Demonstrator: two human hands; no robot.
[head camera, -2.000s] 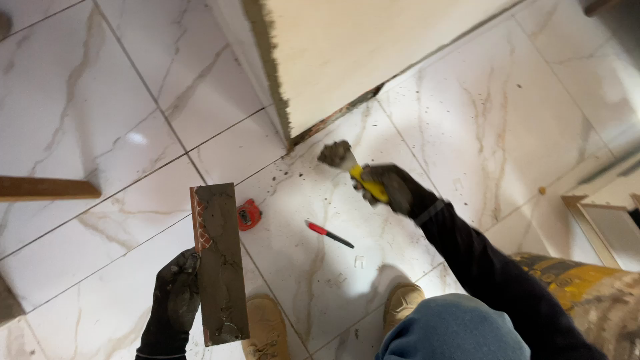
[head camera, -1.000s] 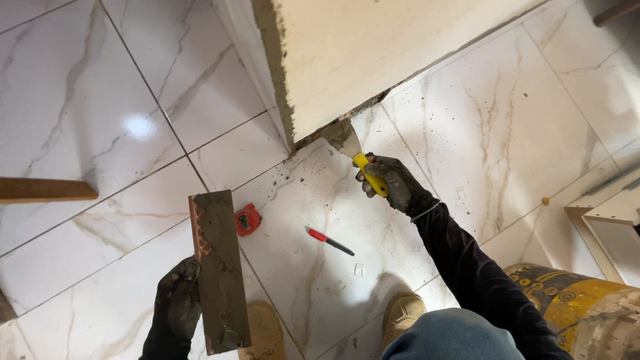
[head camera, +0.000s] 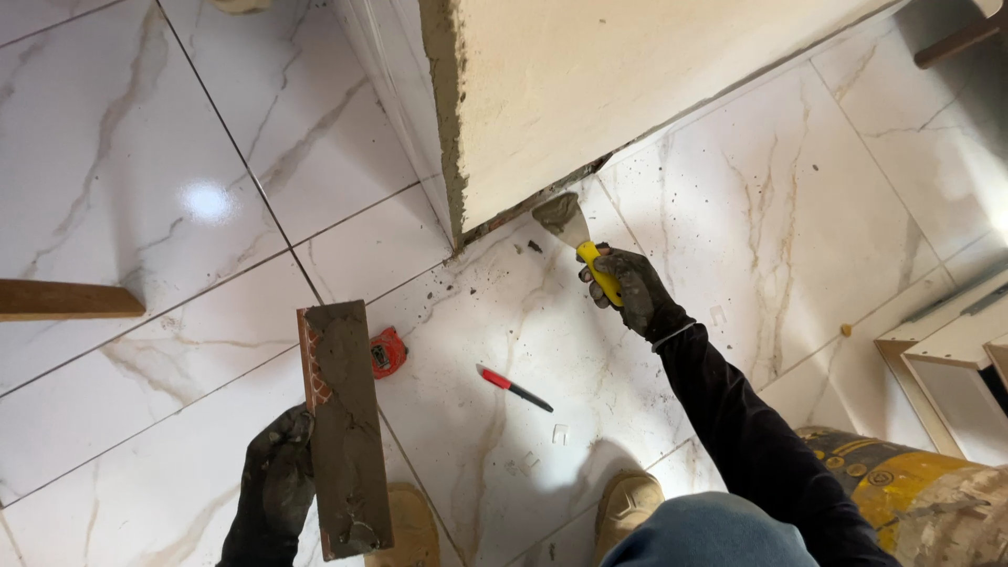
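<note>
My left hand (head camera: 279, 465), in a dark glove, grips the left side of a long narrow tile piece (head camera: 346, 441) coated with grey-brown mortar; a patterned reddish strip shows along its left edge. In my gloved right hand (head camera: 634, 291) is the yellow handle of a putty knife (head camera: 568, 220). Mortar sits on its metal blade, which is just below the bottom edge of a cream wall panel (head camera: 614, 87). A rough mortar band (head camera: 445, 118) runs down the wall's corner. Whether the blade touches the wall or floor, I cannot tell.
On the marbled floor tiles (head camera: 197, 378) lie a red tape measure (head camera: 387, 353), a red and black marker (head camera: 516, 387), small clips and mortar crumbs. A stained yellow and black bucket (head camera: 890, 480) lies at lower right, below pale boards (head camera: 953, 378). A wooden leg (head camera: 71, 301) juts in at left.
The putty knife was away from the wall, then its blade was at the gap under the wall's corner; now it is slightly back from it. My left hand still holds the coated tile piece.
</note>
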